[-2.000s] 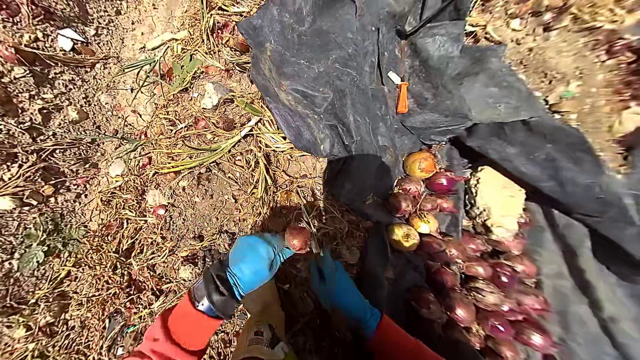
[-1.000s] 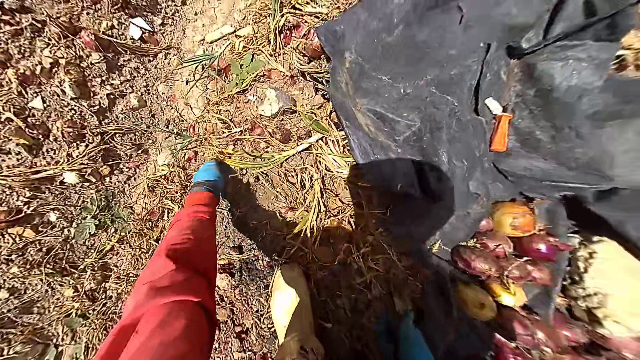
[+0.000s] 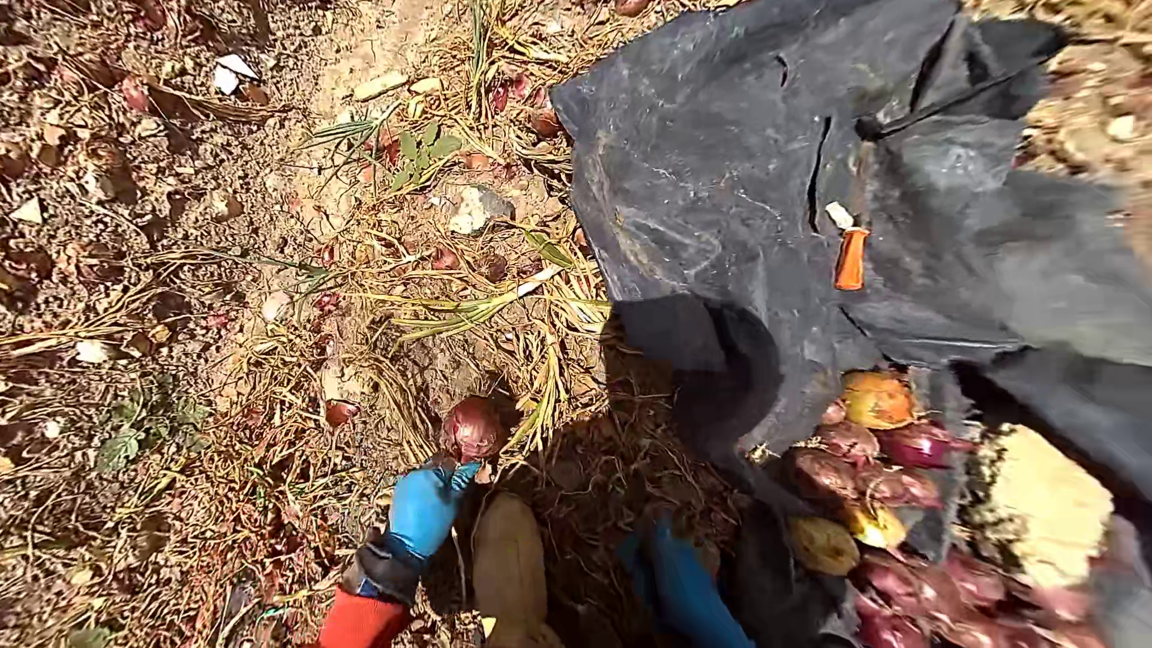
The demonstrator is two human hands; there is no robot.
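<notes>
My left hand (image 3: 423, 511), in a blue glove under a red sleeve, grips the neck end of a red onion (image 3: 472, 427) low in the view, left of centre. In the shadow further right is my right hand (image 3: 679, 580), also blue-gloved; whether it holds anything cannot be made out. Several red onions (image 3: 900, 585) and a few yellowish ones (image 3: 877, 400) lie in a pile on the black plastic sheet (image 3: 684, 189) at the lower right. An orange-handled tool (image 3: 851, 259), its blade not clearly visible, rests on the sheet above them.
A large pale stone (image 3: 1044, 508) sits beside the onion pile. Dry onion stalks (image 3: 477, 310), loose skins and small stones cover the soil at the left. A boot (image 3: 510, 567) stands between my hands. A shadow falls across the sheet's near edge.
My left hand, reaching out over the soil and stalks one second ago, is now nearer the boot with a red onion. The onion held two seconds ago no longer shows in my hands.
</notes>
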